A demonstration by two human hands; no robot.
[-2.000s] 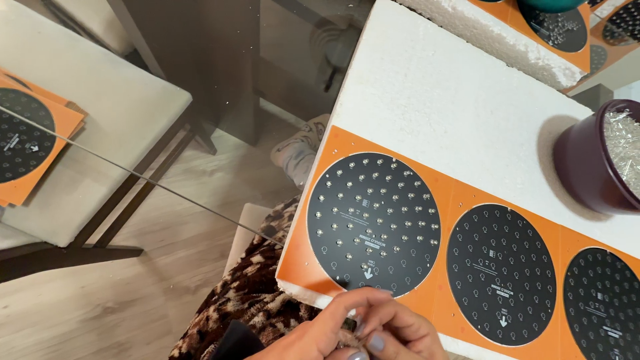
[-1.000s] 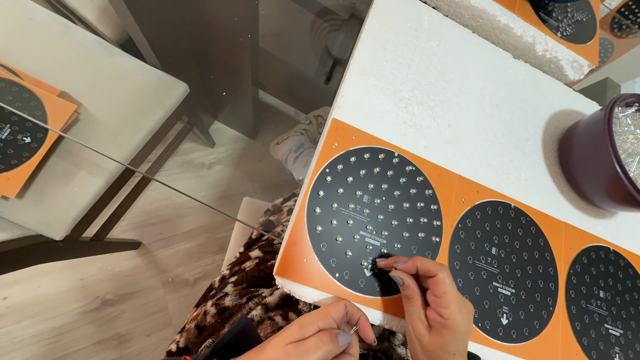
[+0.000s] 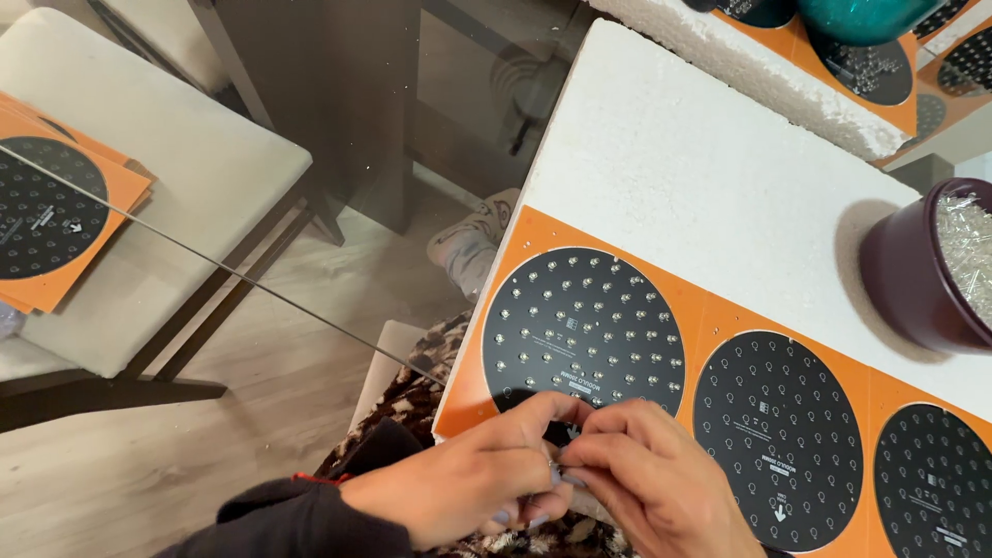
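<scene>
My left hand (image 3: 480,473) and my right hand (image 3: 643,465) meet over the lower edge of an orange panel (image 3: 465,387). Their fingertips pinch something small with thin metal leads, mostly hidden by the fingers. Just beyond them lies a round black circuit board (image 3: 581,325) in the panel, with many small clear LEDs standing in it. Its lower part is behind my hands. To its right, a second round black board (image 3: 775,434) and a third (image 3: 938,480) show printed outlines and no LEDs.
The panel lies on a white foam block (image 3: 659,139). A dark purple pot (image 3: 899,271) of clear LEDs with leads stands at right. Another foam block (image 3: 775,93) carries boards and a teal container (image 3: 868,15). Orange panels (image 3: 116,225) lie stacked on a pale chair (image 3: 194,155).
My right hand has come back from over the lower part of the first board to meet my left hand. A second ago the hands were apart.
</scene>
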